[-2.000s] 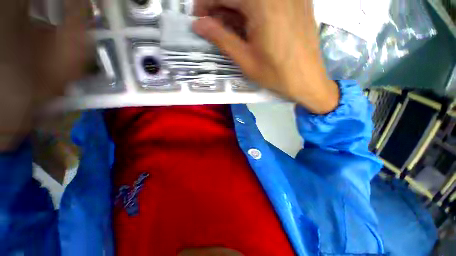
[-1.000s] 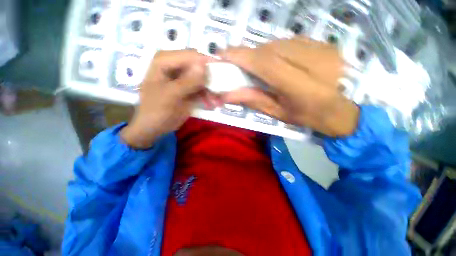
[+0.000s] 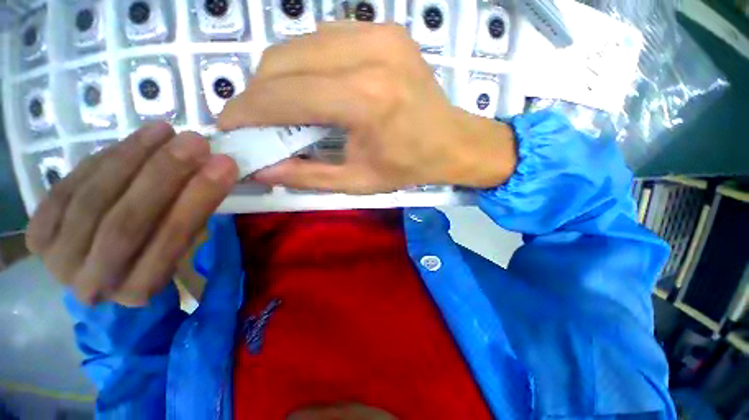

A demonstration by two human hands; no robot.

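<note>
A flat pale piece (image 3: 261,149) with small dark print is between my two hands, over the front edge of the white tray (image 3: 328,201). My left hand (image 3: 131,209) grips its left end with the fingertips. My right hand (image 3: 369,107) curves around its right part, thumb below and fingers above. The fingers hide its ends, and I cannot tell exactly what it is. Several silver-grey watch bodies (image 3: 153,100) with dark round windows sit in the tray pockets. Some pockets are hidden under my hands.
White paper (image 3: 585,61) lies across the tray's right end, with a narrow grey strip (image 3: 545,20) on it. A crinkled clear bag (image 3: 677,82) is on the right, over the green bench top (image 3: 723,135). Yellow-edged racks (image 3: 698,246) stand at the lower right.
The view has shifted, so the tray sits further left. My left hand has turned, with its back now towards me. Both hands still hold a pale piece, now seen with print.
</note>
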